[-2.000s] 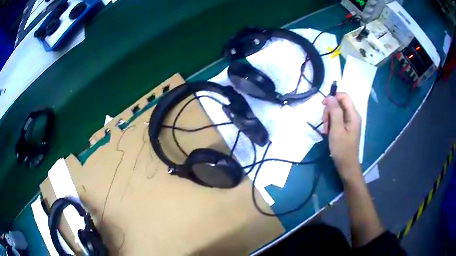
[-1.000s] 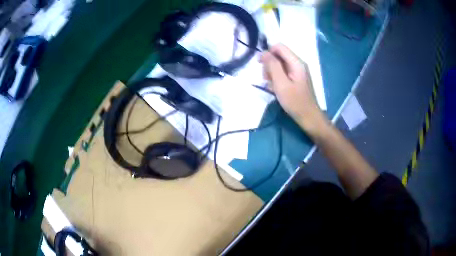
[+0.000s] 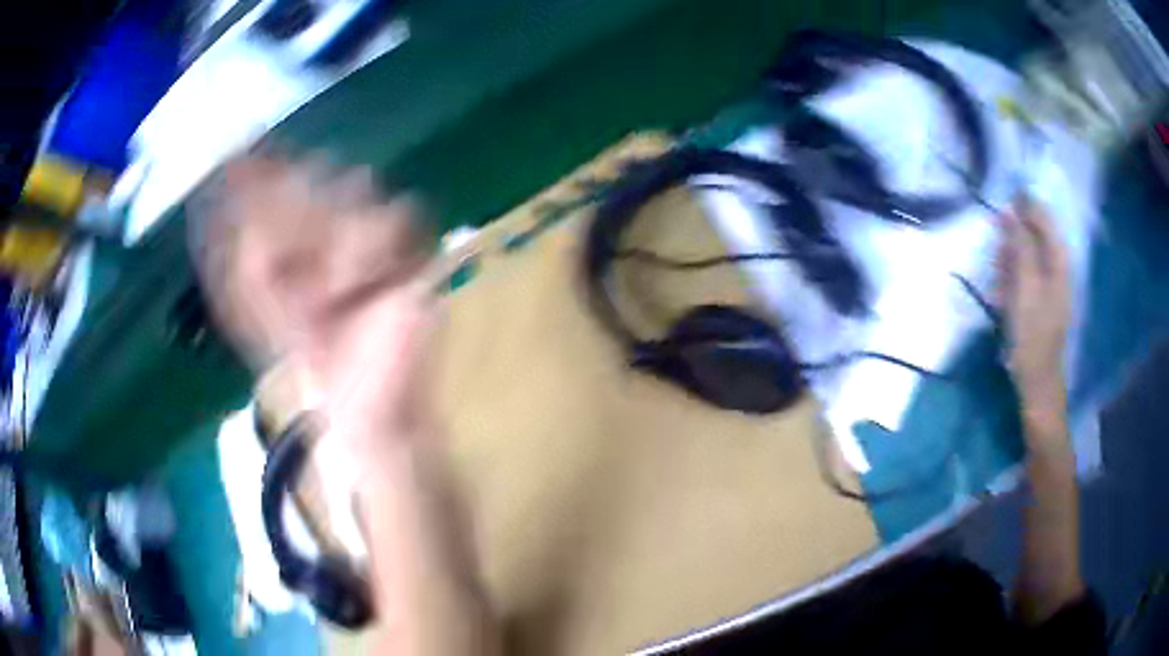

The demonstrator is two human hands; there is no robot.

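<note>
The frame is blurred. Black headphones point(image 3: 744, 365) lie on the cardboard mat point(image 3: 577, 474) and partly on white papers, with a black audio cable point(image 3: 897, 364) trailing from them to the right. A second black headset point(image 3: 968, 109) lies on the papers beyond. My right hand point(image 3: 1036, 276) is over the papers' right side, fingers closed around part of the cable; the plug cannot be made out. My left hand point(image 3: 314, 263) is large and strongly blurred, raised over the mat's left end; whether it holds anything cannot be told.
Another black headset point(image 3: 301, 538) lies on white paper at the lower left, beside my left forearm. Another person's hand point(image 3: 92, 625) shows at the bottom left corner. A pale box point(image 3: 1083, 83) stands at the upper right. Blue and yellow objects are at the far left.
My left hand has come into view at the left. The view has swung left, so the headphones and mat appear further right. My right hand stays by the papers with the cable.
</note>
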